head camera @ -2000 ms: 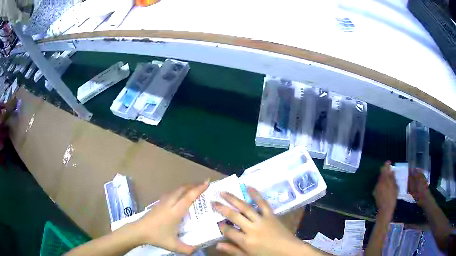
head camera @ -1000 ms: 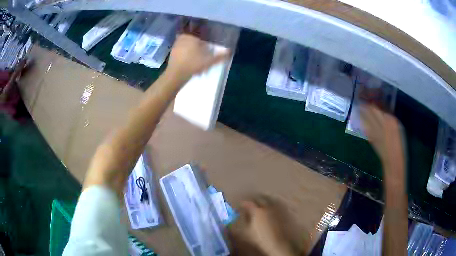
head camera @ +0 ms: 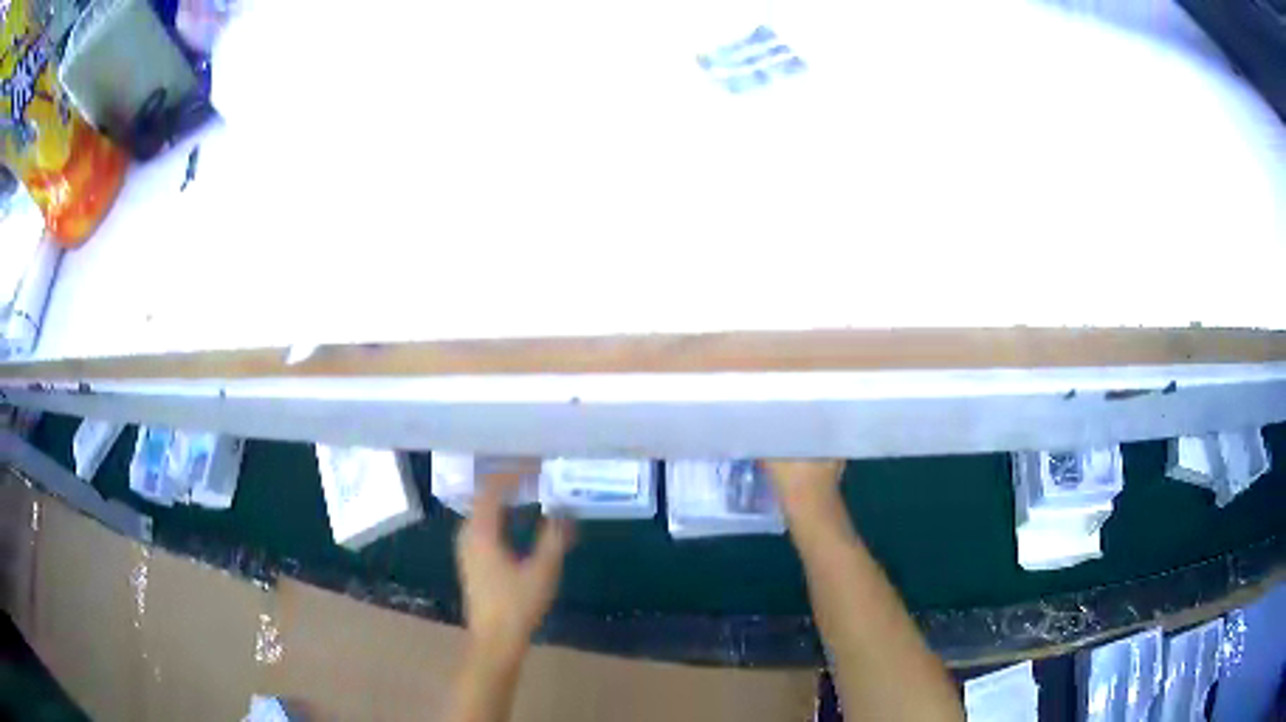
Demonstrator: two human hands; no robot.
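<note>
Three clear plastic trays lie side by side on the dark green conveyor, partly under the shelf: a left one, a middle one and a right one. My left hand reaches to the left tray, thumb apart; its fingertips are blurred against the tray, so a grip cannot be told. My right hand is at the right tray's right side, its fingers hidden under the shelf edge. A white box or tray lies left of them.
The white shelf with a brown edge overhangs the conveyor. More trays lie at far left and right. White papers and trays are at lower right. The cardboard ledge runs along the front.
The view has swung right and up. My left hand has let go of the white box, now on the conveyor. My right hand has moved from the ledge to the trays. The other person's arm is out of view.
</note>
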